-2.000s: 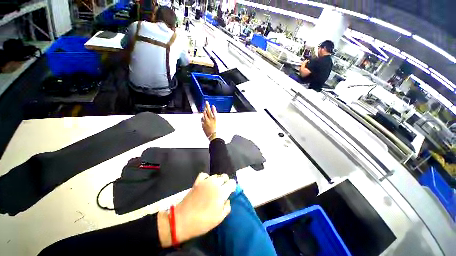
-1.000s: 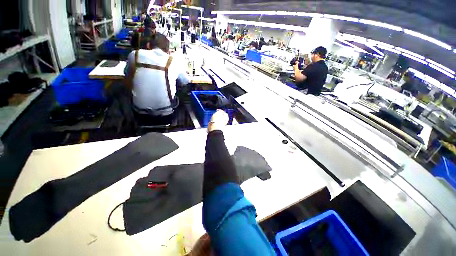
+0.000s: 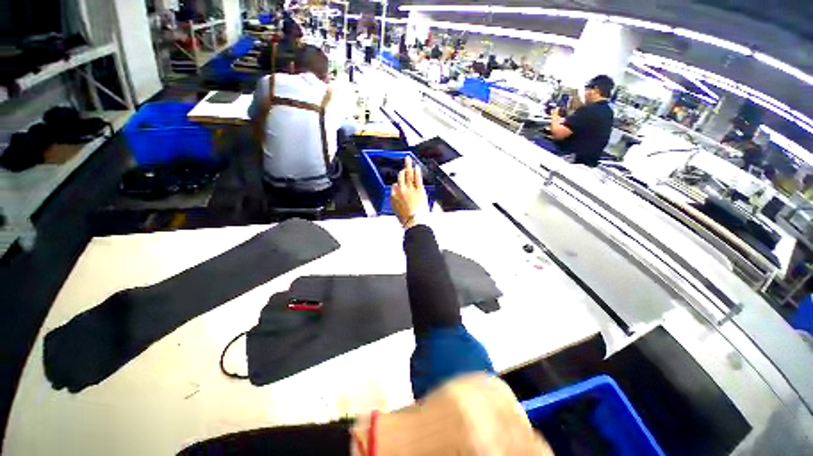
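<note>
Dark fabric panels (image 3: 357,312) lie on the white table (image 3: 214,343), overlapped by my right forearm. Another long dark panel (image 3: 178,289) lies apart at the left. Small red-handled snips (image 3: 305,305) rest on the nearer panel pile, and a thin black cord loops off its left edge. My right hand (image 3: 411,192) reaches past the table's far edge, in front of a blue crate (image 3: 376,183); its fingers point up and hold nothing visible. My left hand (image 3: 463,417), with a red wrist string, is large and blurred at the bottom edge; its fingers are unclear.
A second blue crate (image 3: 593,401) with dark contents stands at the lower right, beside a dark sheet (image 3: 682,387). A metal-topped bench (image 3: 570,240) runs along the right. A seated person (image 3: 299,129) has their back to me; another person (image 3: 588,125) sits farther right.
My right hand stays stretched towards the far crate, its fingers now visibly raised. My left hand has come up larger at the bottom edge. The snips and panels remain on the table.
</note>
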